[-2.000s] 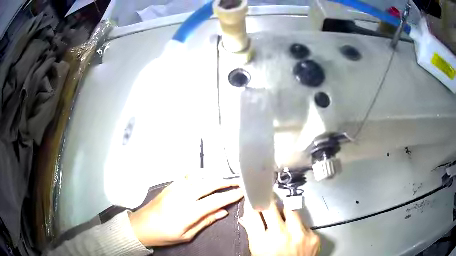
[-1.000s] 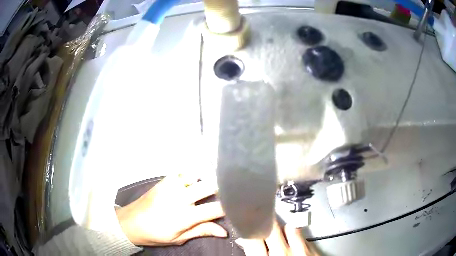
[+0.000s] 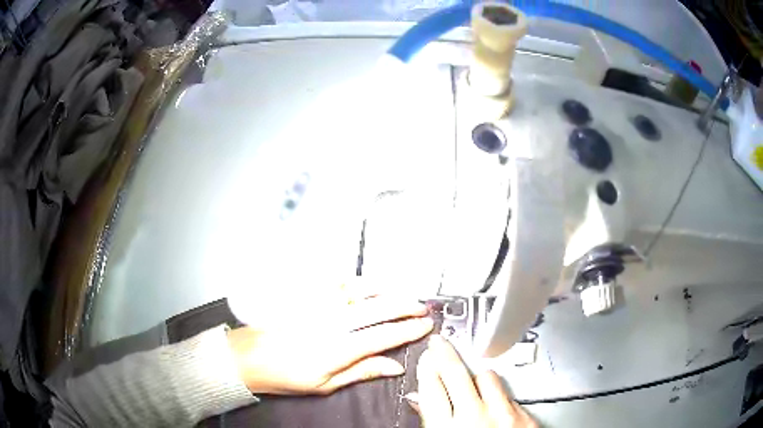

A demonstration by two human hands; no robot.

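Observation:
A dark grey-brown cloth piece (image 3: 335, 411) with a pale stitched line lies on the machine bed at the bottom centre. My left hand (image 3: 335, 347), in a ribbed grey sleeve, lies flat on it with fingers extended toward the presser foot (image 3: 454, 311). My right hand (image 3: 460, 389) is on the cloth's right edge with fingers bent, cut off by the bottom edge. Whether its fingertips pinch the cloth cannot be told. The needle is not clearly seen.
The white machine head (image 3: 535, 209) with its tension knob (image 3: 598, 295) fills the right. A glaring lamp on a blue tube (image 3: 435, 32) washes out the centre. Grey-brown cloth (image 3: 58, 142) is heaped at the left beyond the plastic-wrapped table edge (image 3: 113, 209).
The view has shifted, so the machine head sits further right and the presser foot area now shows. More cloth shows under and left of my left hand. Both hands remain at the cloth.

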